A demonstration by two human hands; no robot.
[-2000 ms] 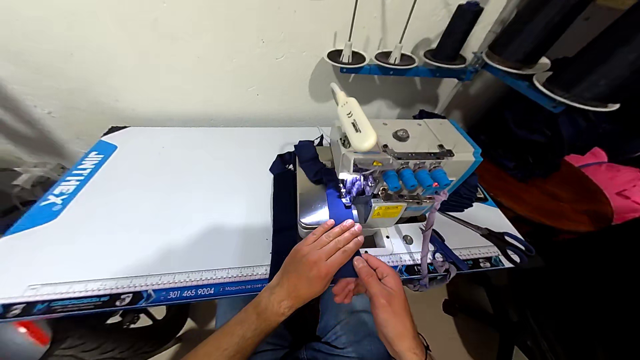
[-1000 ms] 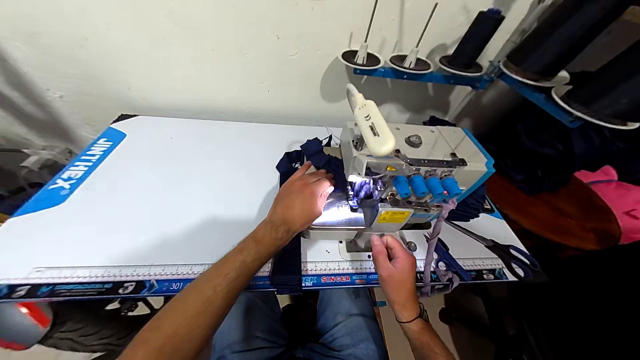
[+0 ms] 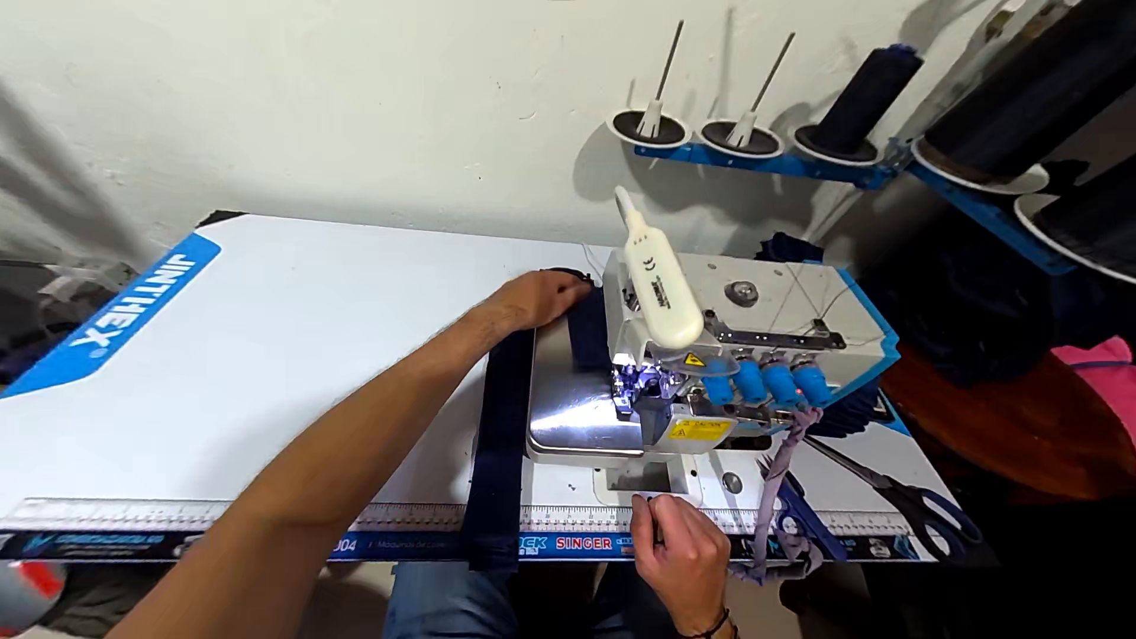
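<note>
My left hand (image 3: 543,299) reaches to the back left of a white and blue overlock sewing machine (image 3: 701,293), its fingers closed on a dark navy fabric strip (image 3: 587,333) that runs over the metal plate toward the presser foot. Another length of navy fabric (image 3: 501,444) lies along the plate's left side and hangs over the table's front edge. At that edge, in front of the machine, my right hand (image 3: 683,550) is curled, with a small dark thing between thumb and forefinger that I cannot make out.
Large black-handled scissors (image 3: 923,510) and blue-handled snips (image 3: 803,515) lie at the right, beside a twisted cloth tie (image 3: 777,488). A ruler strip (image 3: 399,515) runs along the front edge. Thread cones (image 3: 865,102) stand on a blue rack above.
My left hand has moved from the front of the plate to behind it, and the navy fabric there now lies extended. My right hand has drawn away from my left, toward the front edge.
</note>
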